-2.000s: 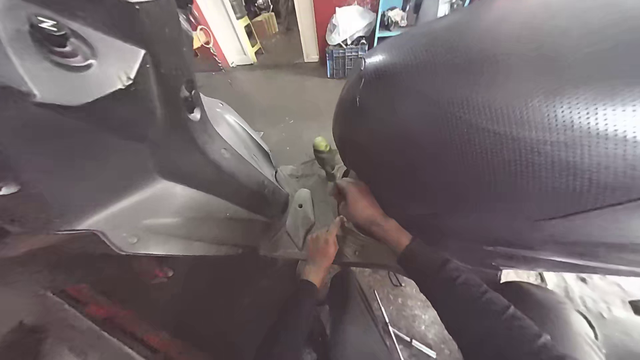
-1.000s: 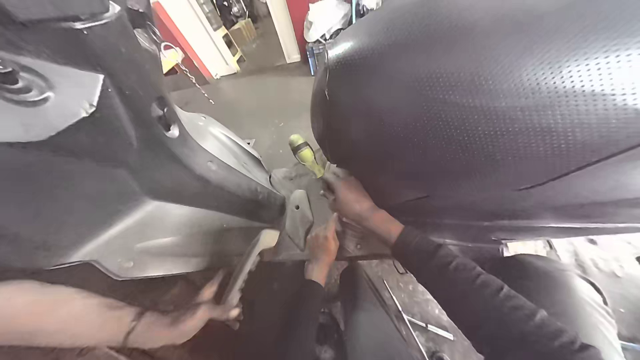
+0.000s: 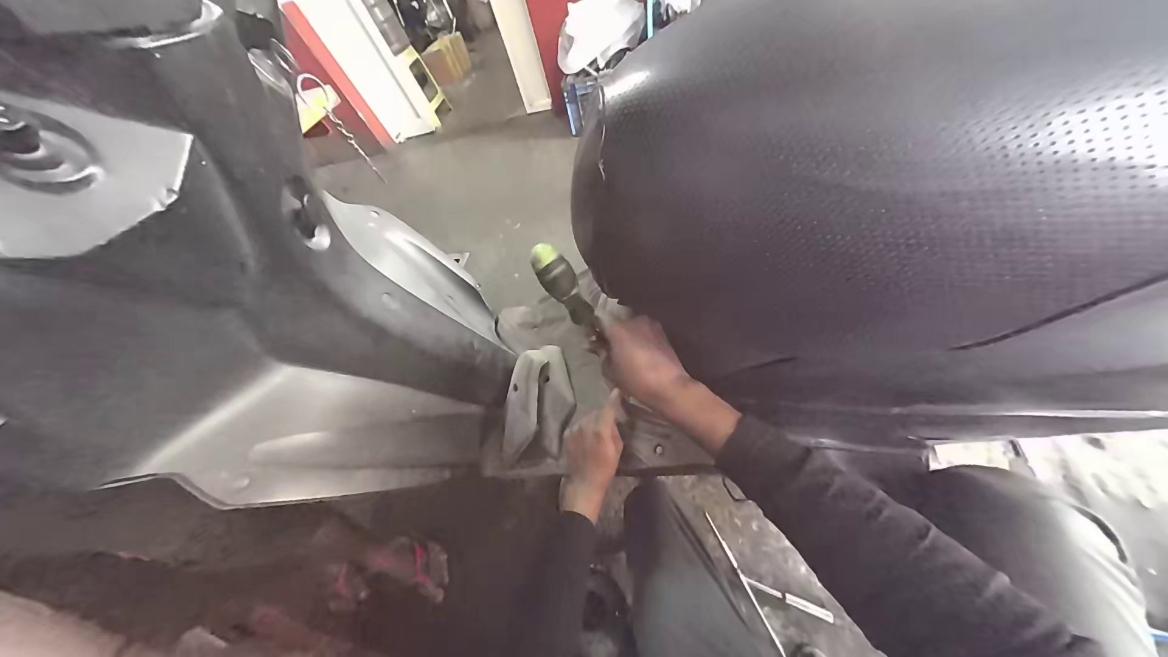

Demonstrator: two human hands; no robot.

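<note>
My right hand (image 3: pixel 643 360) is closed around a screwdriver (image 3: pixel 558 278) with a black handle and a yellow-green end, which points up and away. My left hand (image 3: pixel 595 449) rests on the scooter's footboard (image 3: pixel 652 445) just below, with a finger raised toward the right hand; whether it pinches anything cannot be seen. A raised grey plastic piece (image 3: pixel 540 397) with a hole stands beside the left hand. The textured black scooter seat (image 3: pixel 821 219) is to the right, the grey front leg shield (image 3: pixel 365 301) to the left. The screwdriver's tip is hidden.
Metal tools (image 3: pixel 789 602) lie on the floor at lower right, beside my knee. A blurred arm (image 3: pixel 55 630) of another person shows at lower left, near a pink-and-dark shoe (image 3: pixel 420 566). A yellow stool (image 3: pixel 424 87), a doorway and a blue crate (image 3: pixel 575 105) are at the back.
The other person's hand, which held out a light-coloured long object a second ago, has drawn back to the lower left. My hands stay at the footboard, the right one still on the screwdriver.
</note>
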